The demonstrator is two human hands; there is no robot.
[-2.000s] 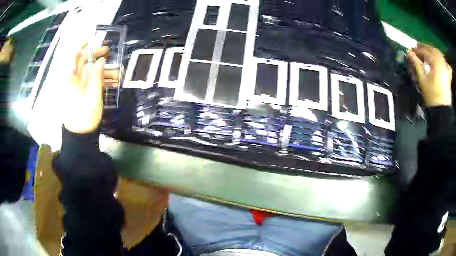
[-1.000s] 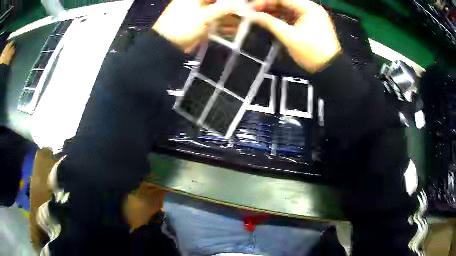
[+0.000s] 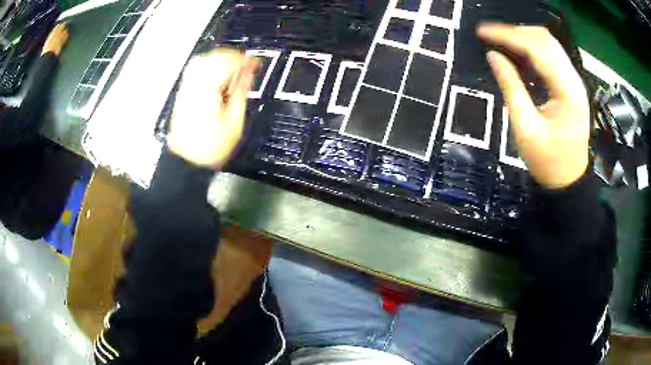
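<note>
A die-cut window sheet (image 3: 397, 98), dark rectangles divided by white lines, lies across the black blister tray (image 3: 314, 171). Front housings with white frames, such as this housing (image 3: 303, 77), sit in a row in the tray on both sides of the sheet. My left hand (image 3: 207, 107) is over the tray's left part, fingers together; whether it holds something small cannot be told. My right hand (image 3: 546, 103) is above the tray's right part, empty, thumb and fingers apart, and hides part of a framed housing.
White backing sheets (image 3: 153, 60) lie at left. Loose scraps (image 3: 619, 117) lie at right. Another person's hand (image 3: 56, 39) is at the upper left. A cardboard box (image 3: 96, 246) and a blue basket (image 3: 69, 217) are below the bench edge.
Both hands have moved apart from the sheet, which they held up a second ago. The sheet now lies on the tray, further right than two seconds ago. The view has shifted.
</note>
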